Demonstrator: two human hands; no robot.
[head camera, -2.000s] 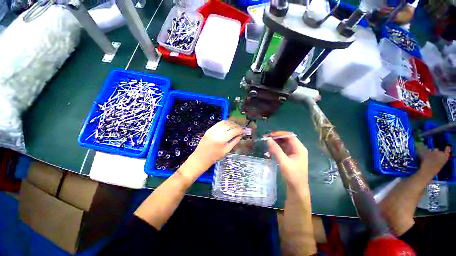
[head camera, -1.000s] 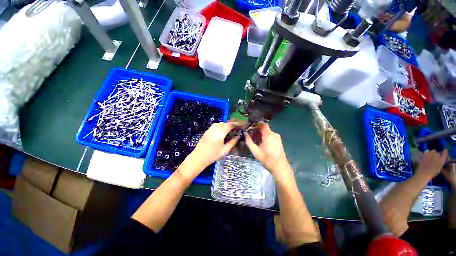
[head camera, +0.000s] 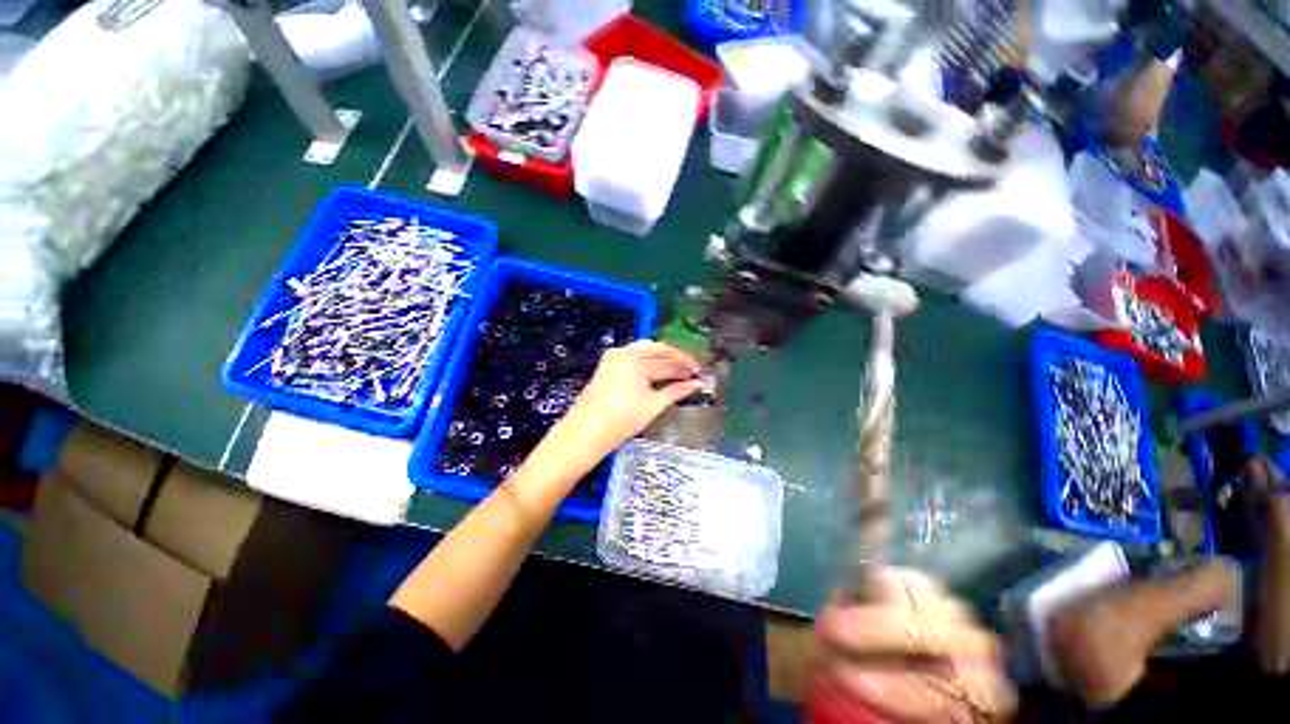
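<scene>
My left hand (head camera: 637, 392) is at the press fixture (head camera: 696, 422), fingertips together under the ram; whether they hold a small part cannot be told. My right hand (head camera: 913, 651), blurred at the bottom edge, is closed around the grip end of the press lever (head camera: 877, 439). The arbor press (head camera: 835, 191) stands beyond the fixture, also blurred. The clear plastic box (head camera: 757, 530) sits below the fixture with rows of pins on its left side. The blue tray of black parts (head camera: 647, 304) is left of my left hand.
A blue tray of pins (head camera: 488, 241) and a white pad (head camera: 328, 470) are at the left. Red bins (head camera: 665, 54) and stacked white boxes (head camera: 634, 142) stand behind. Another blue tray (head camera: 1050, 424) and another person's hand (head camera: 1139, 629) are at the right. Loose pins (head camera: 934, 521) lie right of the box.
My right hand has left the fixture and taken hold of the lever's grip. The lever has swung left and looks steeper. My left hand has stayed at the fixture.
</scene>
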